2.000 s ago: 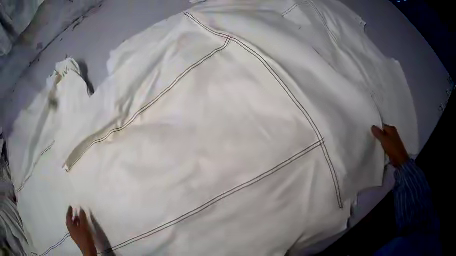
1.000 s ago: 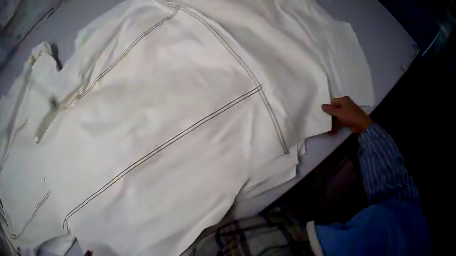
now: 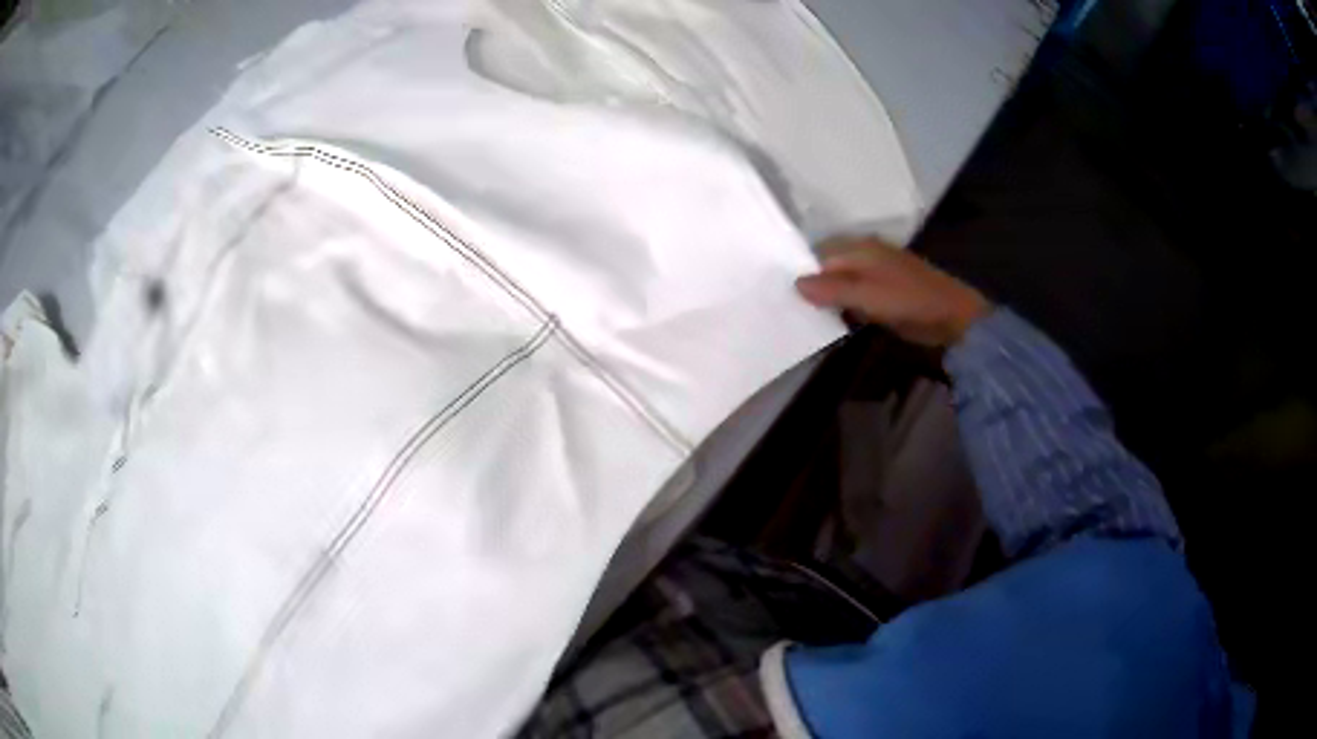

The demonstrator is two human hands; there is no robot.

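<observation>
A large off-white back panel (image 3: 433, 375) spreads across the view, with paired dark stitch lines. A yoke seam crosses it and a long double seam meets it near the panel's middle. My right hand (image 3: 874, 286) pinches the panel's right corner between thumb and fingers, and that side looks lifted over the table edge. My left hand is not in the picture. More off-white panels (image 3: 831, 130) lie under and beyond it at the upper right, with a curved raw edge. Whether my left hand holds the panel cannot be seen.
The pale grey table (image 3: 961, 65) shows at the top right and top left. Its edge runs diagonally down beside my right hand, with dark floor beyond. A plaid garment (image 3: 664, 650) and a blue sleeve are at the bottom. Blurred pale cloth lies at the far upper left.
The view has swung right, so things sit further left in it. My right hand still grips the panel's edge, and the panel is shifted and raised there. My left hand has left the picture.
</observation>
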